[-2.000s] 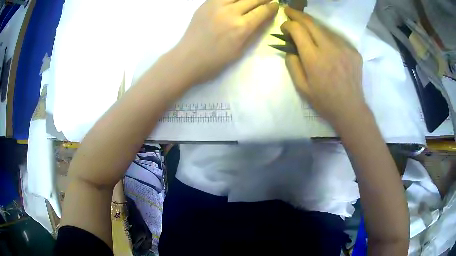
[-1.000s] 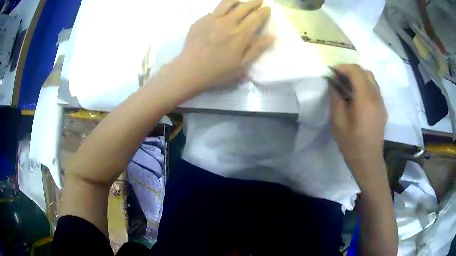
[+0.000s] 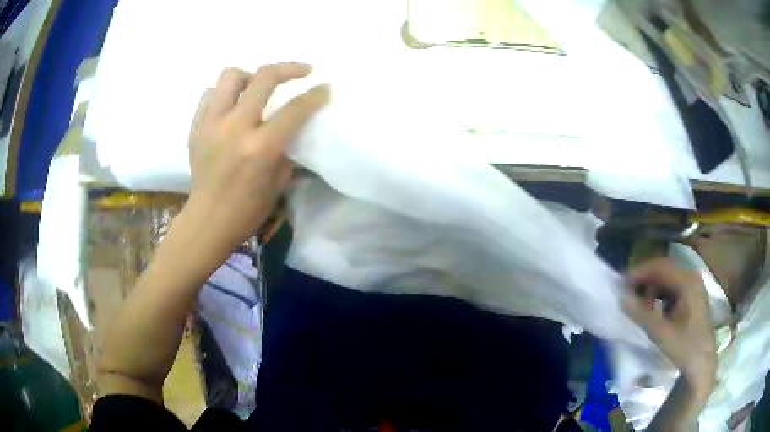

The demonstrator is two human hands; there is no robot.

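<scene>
A long white cloth piece (image 3: 473, 198) is stretched in a blurred diagonal band from the table's front edge down to the right, above the lap. My left hand (image 3: 245, 143) holds its upper left end between thumb and fingers. My right hand (image 3: 671, 308) holds its lower right end, out beyond the table's front edge. A small dark thing (image 3: 658, 302) shows in the right palm, too blurred to tell its shape. Another white cloth (image 3: 363, 245) lies still on the lap, partly behind the stretched piece.
A yellowish metal plate (image 3: 481, 21) is set in the white table at top centre. A bright white area covers the table's left. A cardboard box (image 3: 127, 245) stands at lower left. Loose white cloth (image 3: 743, 371) hangs at lower right, and a dark flat object (image 3: 707, 135) lies at right.
My left hand has moved left and down from the upper centre. My right hand has moved down and right, past the table edge. The white piece is now stretched between them.
</scene>
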